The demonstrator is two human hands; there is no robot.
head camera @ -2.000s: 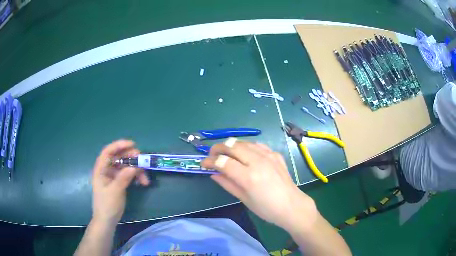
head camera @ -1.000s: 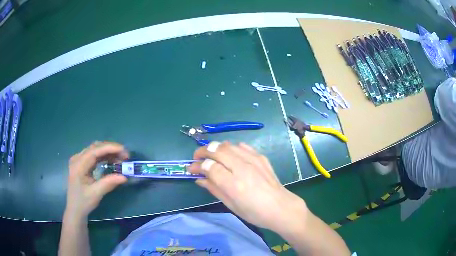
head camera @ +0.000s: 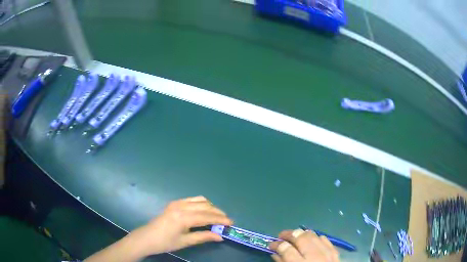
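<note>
A lilac housing with a green circuit board inside lies level between my hands near the bench's front edge. My left hand grips its left end between thumb and fingers and hides the tip. My right hand holds its right end, with light bands on two fingers. Blue-handled flush cutters lie just beyond my right hand, their jaws partly hidden. Several filled lilac housings lie side by side at the left, metal tips toward me.
A lone housing lies on the green belt beyond the white strip. A blue bin is at the far side. At right are circuit boards on cardboard and small plastic parts. A blue tool is far left.
The view has swung left, bringing the housing row, bin and belt into view. Both hands still hold the housing. The yellow pliers have almost left the picture.
</note>
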